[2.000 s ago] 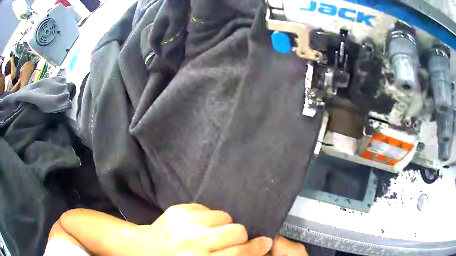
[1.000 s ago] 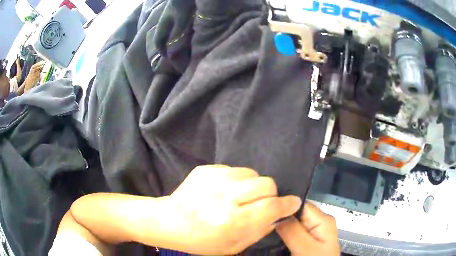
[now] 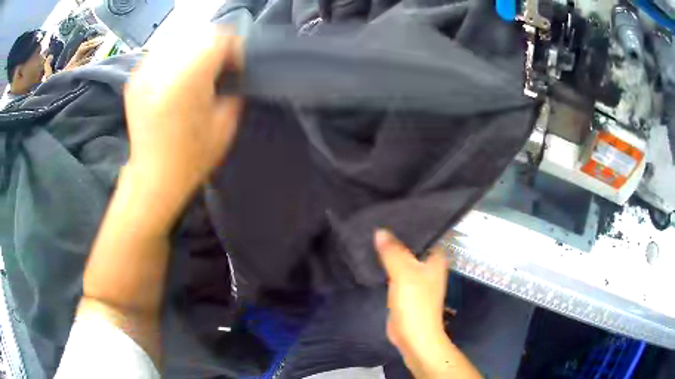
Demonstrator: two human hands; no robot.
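The dark grey garment (image 3: pixel 400 155) spreads from the presser foot area (image 3: pixel 531 70) of the overlock machine (image 3: pixel 577 66) towards me and to the left. My left hand (image 3: pixel 185 111) is raised at the upper left, slightly blurred, and grips one layer of the cloth, pulled out flat and taut from the machine. My right hand (image 3: pixel 414 285) is low in the middle, at the table's front edge, and pinches the lower layer near its long edge. The cloth's corner still lies at the foot.
More dark cloth (image 3: pixel 66 185) hangs at the left. The ruler-marked table edge (image 3: pixel 533 277) runs at the lower right, with the orange-labelled cover (image 3: pixel 614 159) and grey plate (image 3: pixel 566 211) behind. Another person (image 3: pixel 28 63) sits at the far upper left.
My left hand has left the lower edge and moved up and left, lifting a cloth layer. My right hand shows more fully, further left. The view has shifted; the machine sits further right and higher.
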